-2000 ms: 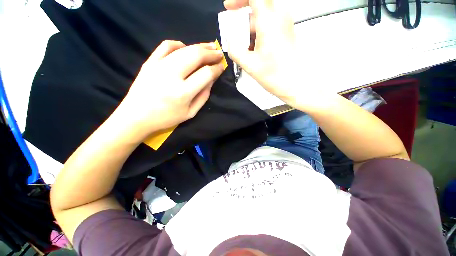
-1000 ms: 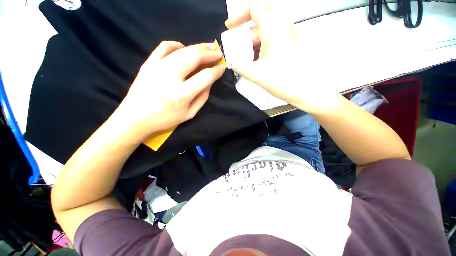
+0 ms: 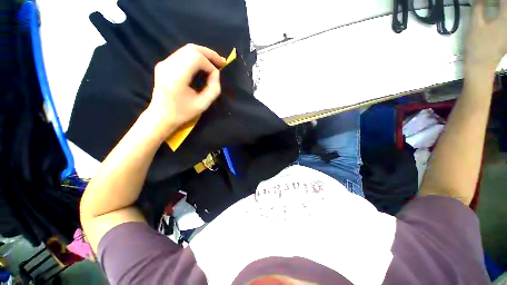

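A black fabric panel (image 3: 133, 72) lies on the white table and hangs over its front edge. My left hand (image 3: 186, 86) grips a yellow strip (image 3: 182, 135) over the panel. One end of the strip shows beyond my fingertips and the other below my wrist. My right hand (image 3: 488, 36) is at the far right, blurred and partly cut off by the picture's edge. I cannot tell whether it holds anything.
Black shears (image 3: 400, 15) lie on the white table (image 3: 328, 67) at the top right. A blue curved edge (image 3: 49, 100) runs along the left beside dark cloth. A red bin (image 3: 399, 125) with pale scraps stands below the table at right.
My right hand has moved from beside the strip to the far right, and the white block is no longer seen at the strip. The strip's upper end is tilted more to the right.
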